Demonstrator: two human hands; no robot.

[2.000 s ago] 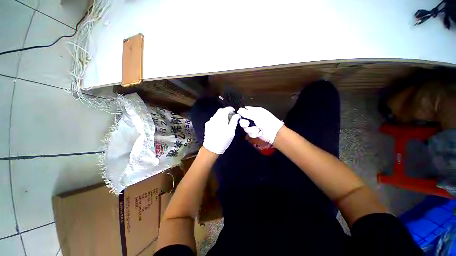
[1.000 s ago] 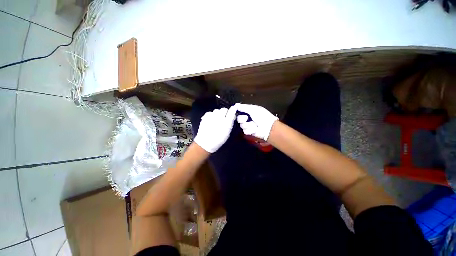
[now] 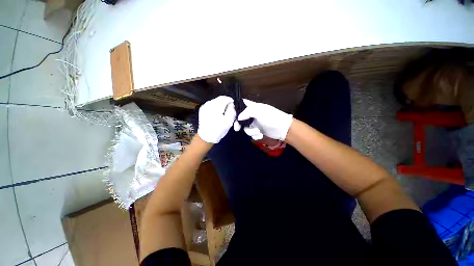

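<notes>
My left hand (image 3: 216, 119), in a white glove, and my right hand (image 3: 266, 121), also gloved, meet above my dark-clothed lap. Between them is a black coiled cable bundle (image 3: 237, 93); its loops stand up past my fingers toward the bench edge. A small shiny light tip (image 3: 219, 80) shows at its upper left. My right fingers are curled around the bundle's lower part. My left fingertips touch its left side. The fingers hide any tie, and a red thing below my right hand is mostly hidden.
The white bench top (image 3: 260, 31) lies ahead, with a smartphone (image 3: 122, 70) and pale strands (image 3: 73, 67) at its left. A woven sack (image 3: 135, 161), cartons (image 3: 99, 234) and an open carton are at left. A red stool (image 3: 418, 145), a blue crate (image 3: 452, 213) and part of a person are at right.
My hands have parted slightly, and more of the black bundle shows between them. The view has shifted, so the phone and sack appear farther left.
</notes>
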